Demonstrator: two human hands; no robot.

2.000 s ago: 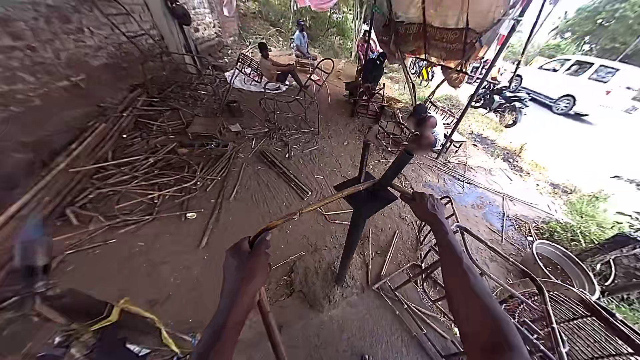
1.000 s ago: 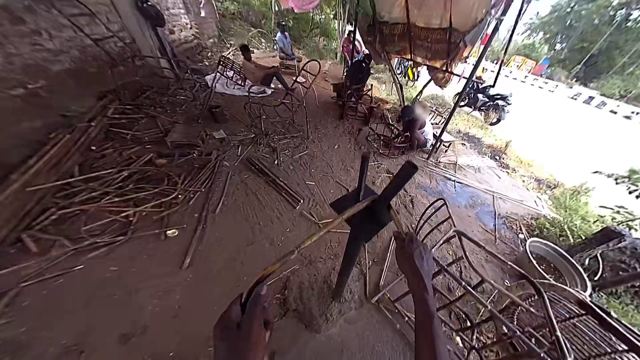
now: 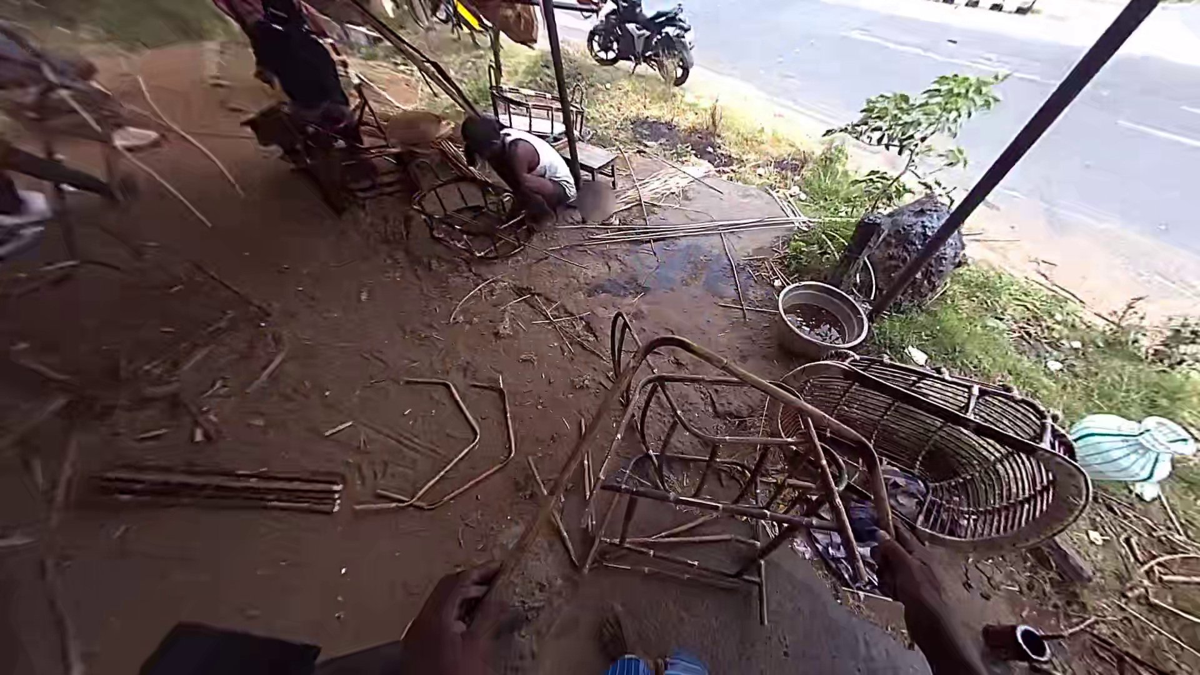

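Note:
My left hand (image 3: pixel 455 609) grips the lower left end of a bent cane pole (image 3: pixel 572 459), low in the middle of the view. The pole rises, curves over at the top and runs down to the right, where my right hand (image 3: pixel 905 567) is closed on its other end. Beneath and behind the pole stands a cane chair frame (image 3: pixel 694 511) on the ground. A woven cane basket-like seat (image 3: pixel 947 441) lies just beyond my right hand. At the bottom left is part of a dark flat metal piece (image 3: pixel 230 652).
Cane rods (image 3: pixel 225 489) lie bundled at the left, beside bent cane pieces (image 3: pixel 469 450). A metal basin (image 3: pixel 822 319) stands by a rock (image 3: pixel 905 248) and a slanting pole (image 3: pixel 1012 159). A person (image 3: pixel 530 169) crouches at a round cane frame (image 3: pixel 472 217). A small can (image 3: pixel 1017 643) is at lower right.
The view has swung right and down. The cane was across the black metal post between my hands; now it is off the post and held over the chair frame, its bend upward.

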